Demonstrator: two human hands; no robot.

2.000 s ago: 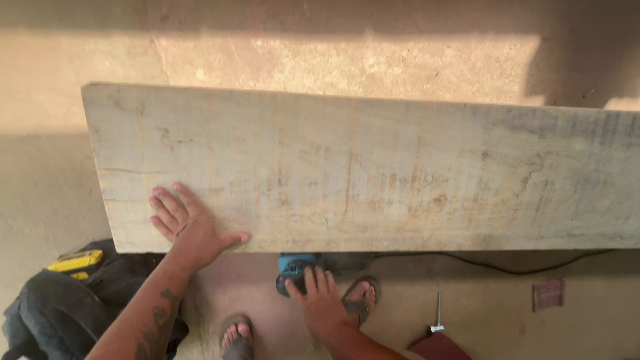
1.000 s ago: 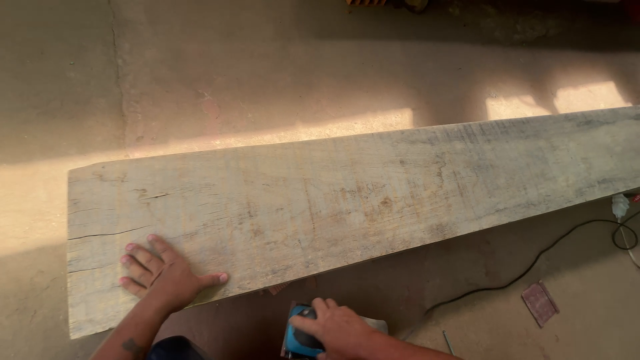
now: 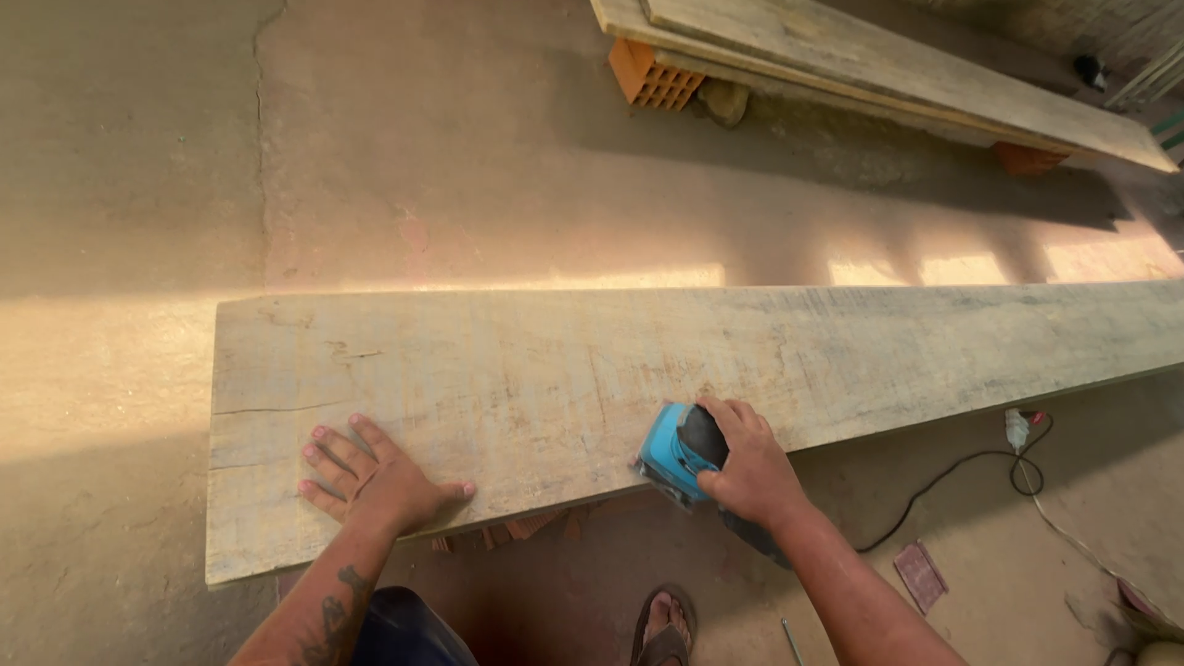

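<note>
A long, wide wooden plank (image 3: pixel 555 370) lies across the view, with cracks at its left end. My left hand (image 3: pixel 384 481) rests flat on the plank near that end, fingers spread, thumb along the near edge. My right hand (image 3: pixel 754 462) grips a blue and black electric sander (image 3: pixel 673 453), which sits tilted at the plank's near edge, around the middle of the view. The sander's underside is mostly hidden. A black power cord (image 3: pixel 911 509) runs on the floor to the right.
Hollow clay bricks (image 3: pixel 532 524) show under the near edge. Beyond, stacked planks (image 3: pixel 832 55) rest on an orange hollow brick (image 3: pixel 652 79). A reddish rectangular piece (image 3: pixel 920 575), a thin metal rod (image 3: pixel 792 640) and a cord connection (image 3: pixel 1017 430) lie on the floor; my sandaled foot (image 3: pixel 664 624) is close by.
My right hand has brought the sander up from below the plank's near edge onto that edge. My left hand stays flat on the plank. The view has shifted, showing the stacked planks.
</note>
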